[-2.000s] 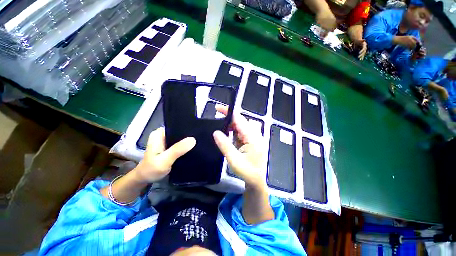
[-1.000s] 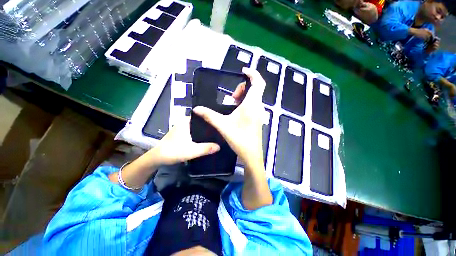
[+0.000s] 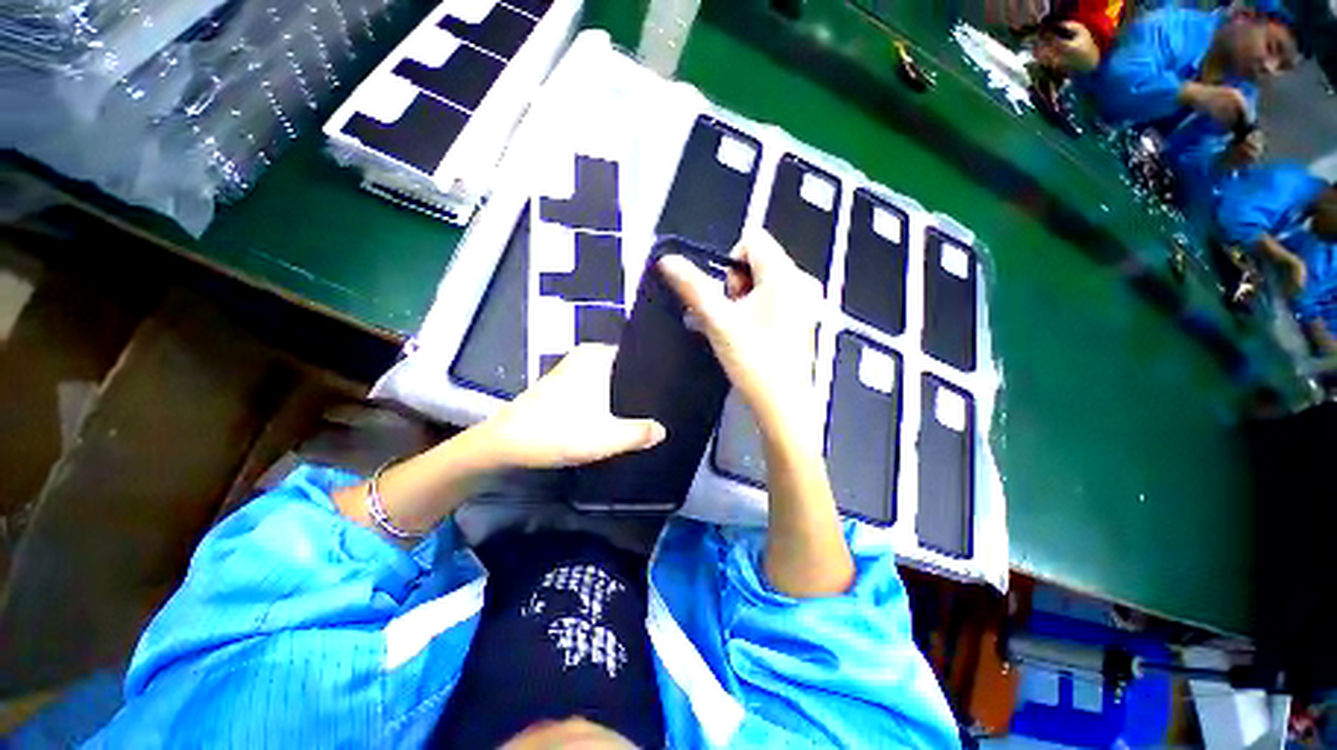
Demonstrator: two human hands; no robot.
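A black phone case (image 3: 667, 384) is held tilted above the near left part of the tray. My left hand (image 3: 565, 418) grips its left side, thumb across its face. My right hand (image 3: 748, 315) holds its top end, fingers over the camera opening, which is mostly hidden. A white backing sheet with black notched pieces (image 3: 581, 264) lies just left of the case, its lower part hidden by my left hand. The white tray (image 3: 985, 484) holds several black cases in two rows, such as one at the near right (image 3: 946, 466).
A stack of sticker sheets (image 3: 418, 117) lies beyond the tray at left. Layered clear trays and film (image 3: 183, 110) stand at far left. A metal upright (image 3: 667, 32) rises behind. Cardboard (image 3: 161, 440) is at lower left. People in blue smocks (image 3: 1173, 73) work across the green bench (image 3: 1092, 440).
The case has turned and tilted between my hands. My right hand has moved to its top end. More of the backing sheet now shows beside it. The view has shifted slightly.
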